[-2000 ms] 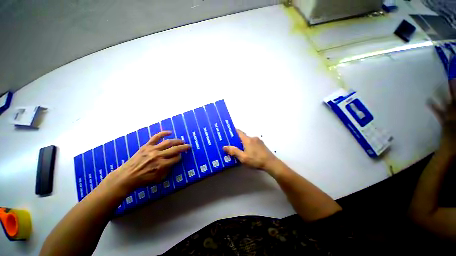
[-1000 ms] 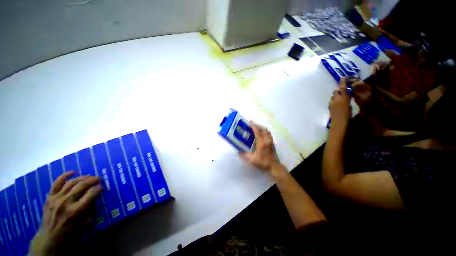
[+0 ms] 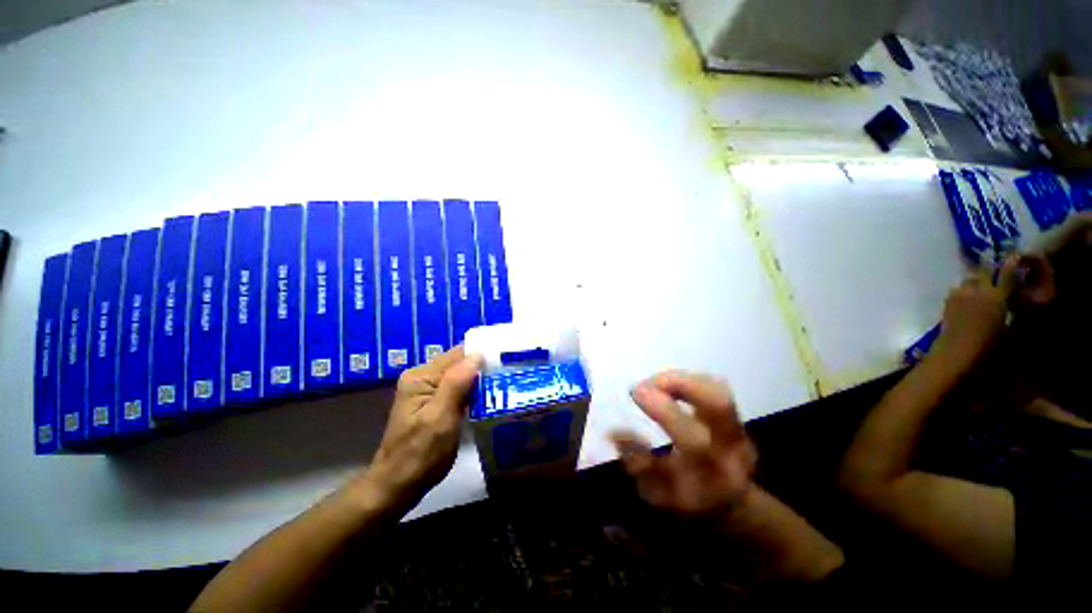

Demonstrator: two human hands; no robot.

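A retail box (image 3: 527, 419) stands in front of me near the table's front edge, its blue top end and white hang tab with a dark slot facing up. My left hand (image 3: 425, 413) grips its left side, thumb at the hang tab. My right hand (image 3: 692, 441) is to the right of the box, apart from it, blurred, with fingers apart and nothing in it. The row of closed boxes (image 3: 287, 287) stands left of and behind the held box, blue spines up, with small square codes at the near ends.
The white tabletop (image 3: 599, 144) has yellowed tape strips at right. A grey pillar (image 3: 778, 36) stands at the back. At far right are a black square pad (image 3: 886, 127), blue-and-white boxes (image 3: 976, 210), a grey-silver heap (image 3: 976, 84) and another person's arm (image 3: 922, 443).
My right hand has let go of the single box, which is now in my left hand. My left hand has left the row. The view has swung back left.
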